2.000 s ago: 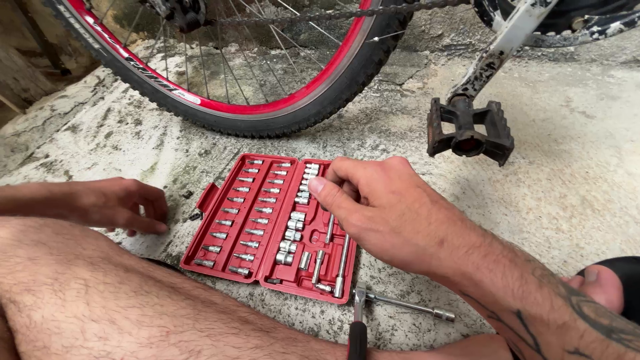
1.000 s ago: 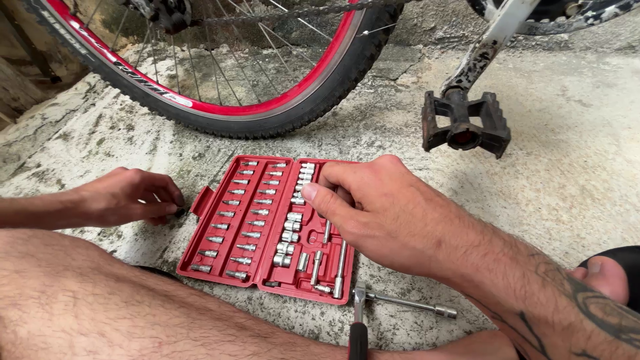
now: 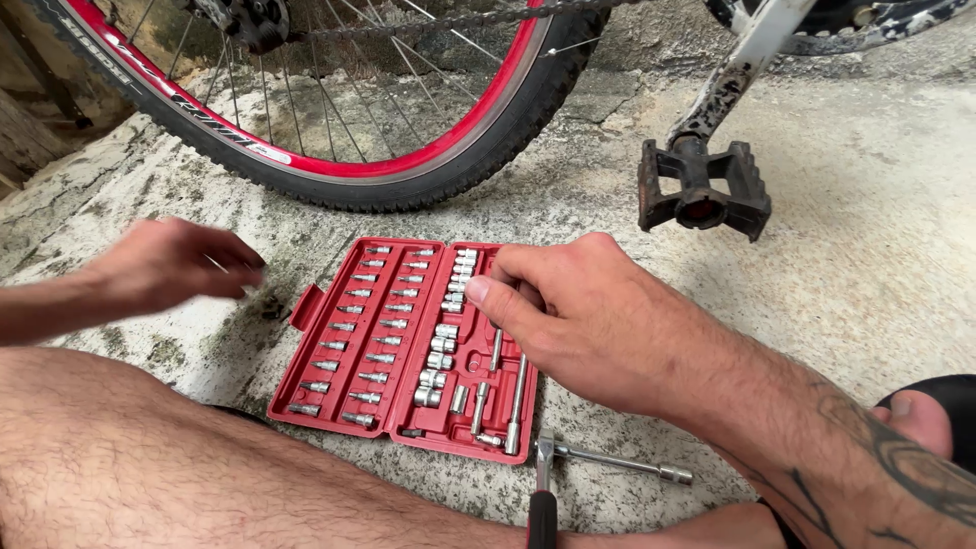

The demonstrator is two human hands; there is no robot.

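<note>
A red plastic socket set case [image 3: 390, 343] lies unfolded on the concrete, with rows of bit sockets [image 3: 333, 345] at left and chrome sockets [image 3: 440, 361] at right. Over its right half rests my right hand [image 3: 587, 320], the thumb tip beside the small sockets; whether the curled fingers hold anything is hidden. Left of the case my left hand [image 3: 191, 259] is blurred, above the ground near a small dark object [image 3: 272, 307]. Below the case's right corner is a ratchet handle [image 3: 543, 488], touching or close to a chrome extension bar with a socket [image 3: 625, 461].
Behind the case stands a bicycle wheel with a red rim [image 3: 366, 169]. A chain [image 3: 427, 29] runs above it. The worn black pedal [image 3: 703, 187] hangs from a white crank arm [image 3: 743, 76] at upper right. My bare legs [image 3: 191, 457] border the near side.
My left hand went from low by my knee to the dark spot beside the case, and is now raised a little away from it. My right hand has stayed over the case.
</note>
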